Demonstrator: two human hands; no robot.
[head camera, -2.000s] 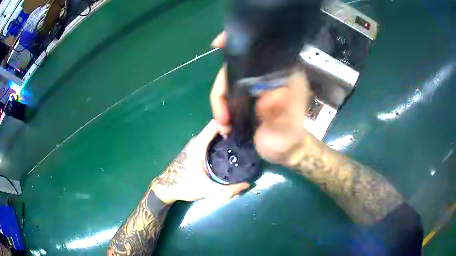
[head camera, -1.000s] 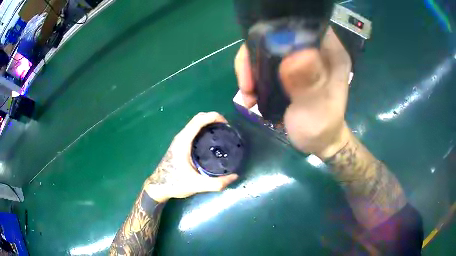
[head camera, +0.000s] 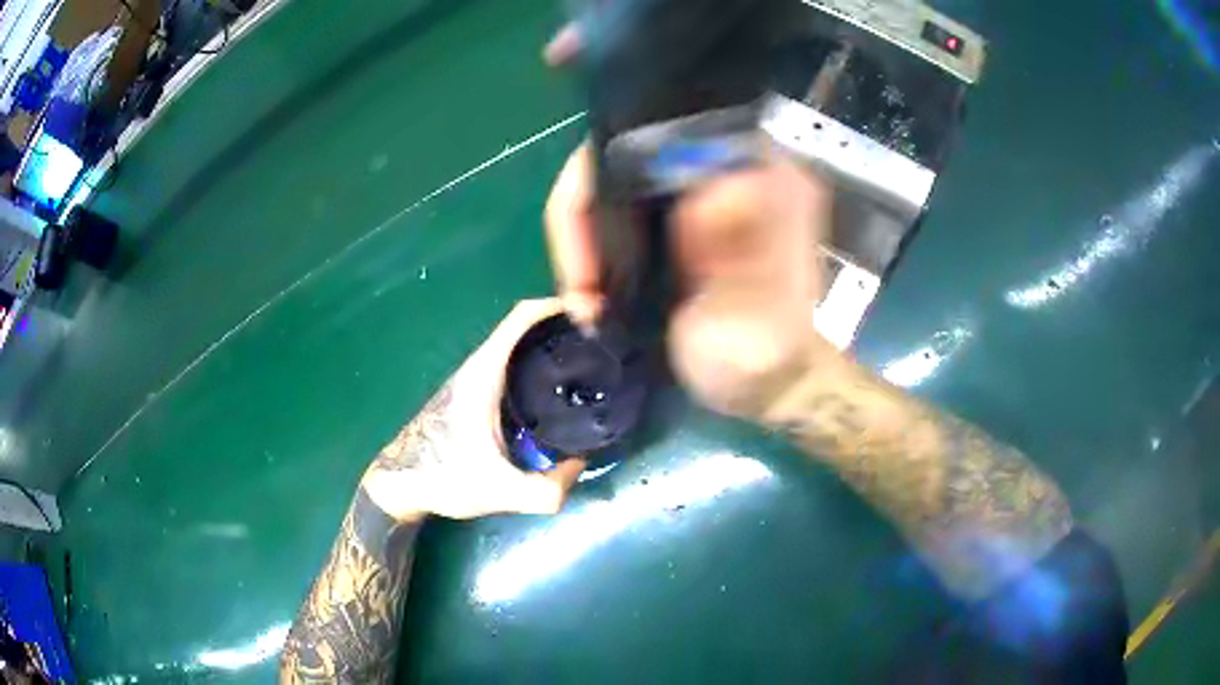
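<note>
My left hand (head camera: 462, 448) holds the black cylindrical housing (head camera: 573, 399) from its left side, with its recessed end facing up at me. Small metal points show at the middle of the recess. My right hand (head camera: 749, 288) is wrapped around the black electric screwdriver (head camera: 682, 134), which is large, blurred and close to the camera. The screwdriver's lower part is over the housing's upper right edge. Its tip is not clearly visible, so I cannot tell whether it touches the housing.
The silver-white screw feeder (head camera: 856, 154) with a red switch stands on the green surface (head camera: 308, 335), behind and right of the screwdriver. Dark units (head camera: 91, 238) and a lit screen-like glow are at the far left. A blue tray (head camera: 34, 602) is at the lower left.
Since one second ago, my right hand and the screwdriver have moved left from in front of the feeder to over the housing. My left hand with the housing has shifted slightly left.
</note>
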